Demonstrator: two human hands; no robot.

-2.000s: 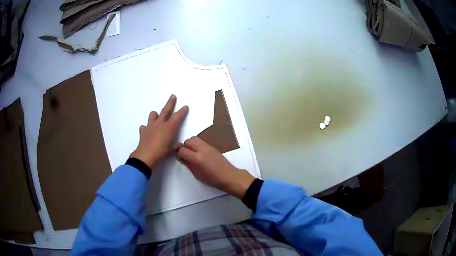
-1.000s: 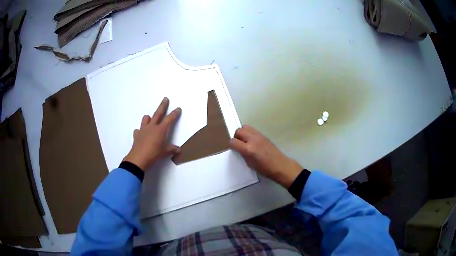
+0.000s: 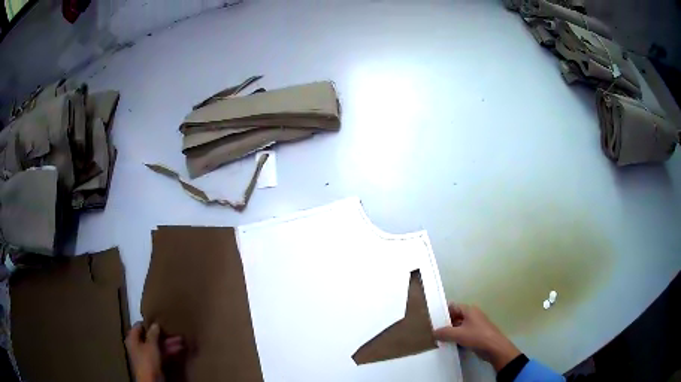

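The white marking template (image 3: pixel 321 291) lies flat over a brown cut panel (image 3: pixel 198 298), which shows at its left and through the angular window. My left hand (image 3: pixel 148 354), cut off by the bottom edge, is at the panel's left edge with fingers apart. My right hand (image 3: pixel 474 332) is at the template's right edge, its fingertips bent in beside the window's lower right corner. Whether they pinch something is hidden; no chalk shows in them. Two small white chalk pieces (image 3: pixel 550 300) lie on the table to the right.
Another brown panel stack (image 3: pixel 71 321) lies at the lower left, with tan bundles (image 3: pixel 52 149) behind it. A folded bundle (image 3: pixel 261 123), a twisted tie strip (image 3: pixel 198 195) and a white tag (image 3: pixel 266 170) lie beyond the template. More bundles (image 3: pixel 635 130) line the right edge.
The view has tilted up, so the work sits lower in the picture. My left hand has left the template for the panel's left edge. My right hand stays near the window's right corner.
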